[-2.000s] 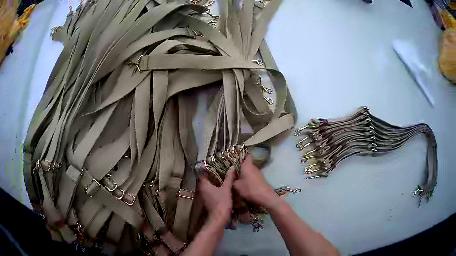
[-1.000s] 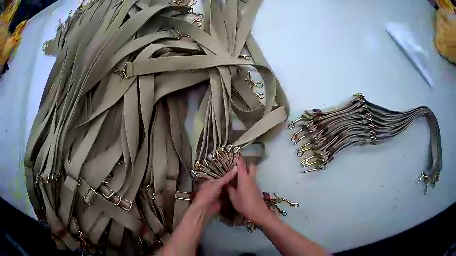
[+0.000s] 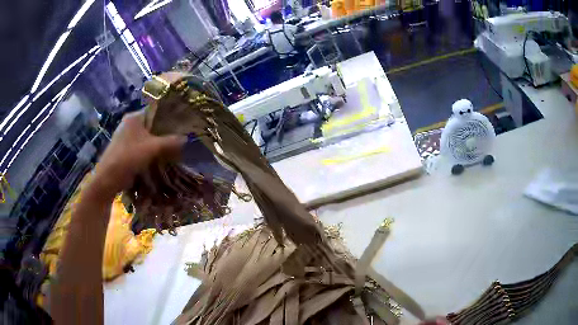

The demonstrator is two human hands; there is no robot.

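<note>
My left hand [image 3: 130, 152] is raised at upper left, shut on a bundle of tan webbing straps [image 3: 260, 174]. A gold buckle and a line of gold hardware show at the bundle's top; reddish-brown strap ends hang below the hand. The straps run down to the tan heap [image 3: 272, 279] at bottom centre. My right hand [image 3: 434, 320] shows only as a small blurred part at the bottom edge, by a strap end; its grip cannot be told. A neat strap bundle [image 3: 507, 301] lies at bottom right, cut off by the edge.
A small white fan [image 3: 469, 139] stands at the table's back edge. A white folded piece [image 3: 554, 190] lies at right. Yellow pieces [image 3: 120, 241] are at left. Sewing machines [image 3: 304, 105] stand beyond, with a person [image 3: 279, 38] in the background.
The view has tilted up to the room. My left hand has lifted the bundle from low centre to upper left. My right hand is away from the gathered hooks, mostly out of the picture.
</note>
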